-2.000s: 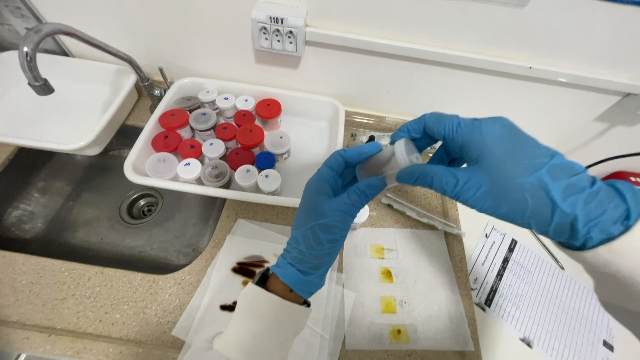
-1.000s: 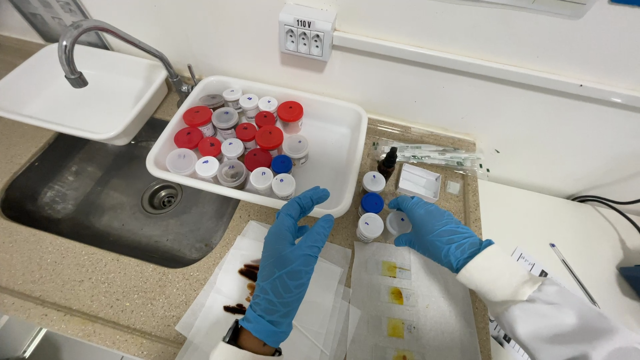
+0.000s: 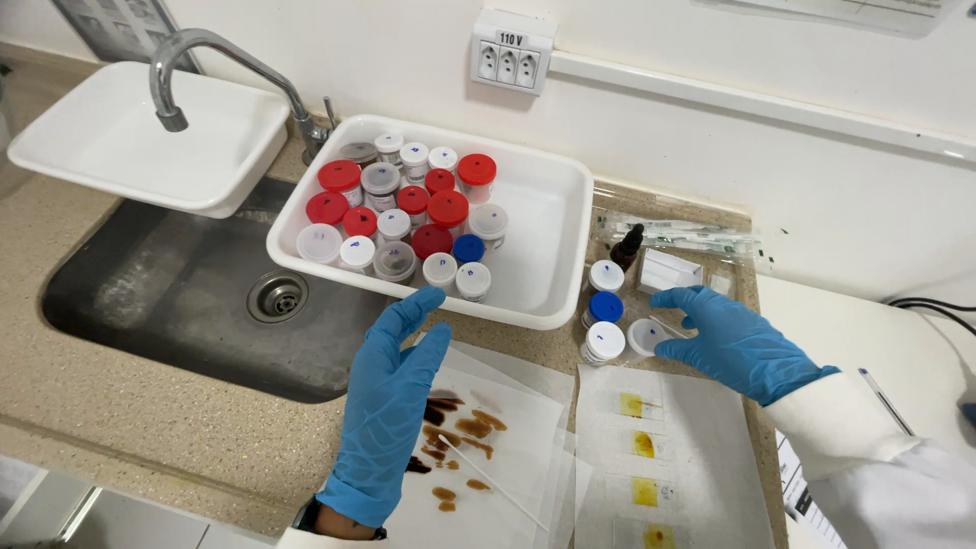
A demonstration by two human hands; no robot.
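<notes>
My left hand (image 3: 393, 404), in a blue glove, hovers with thumb and fingers apart and nothing between them, near the front rim of a white plastic tray (image 3: 560, 252) of lidded specimen cups. Beside a translucent-lidded specimen cup (image 3: 645, 338) is my gloved right hand (image 3: 724, 339), fingers spread, holding nothing. White- and blue-lidded cups (image 3: 605, 307) stand to the left of that cup. Glass slides with yellow smears (image 3: 644, 444) lie on white paper below. A cotton swab (image 3: 496, 484) rests on papers with brown smears (image 3: 476, 428).
A dropper bottle (image 3: 627, 248), a small white box (image 3: 669, 272) and wrapped sticks (image 3: 694, 232) are behind my right hand. To the left are a metal sink (image 3: 175, 305), a faucet (image 3: 221, 46) and a second white tray (image 3: 152, 137). A pen (image 3: 884, 400) lies at the right.
Two seconds ago both hands held a translucent cup above the slides. It now stands on the counter beside the other cups, released, and my hands are apart.
</notes>
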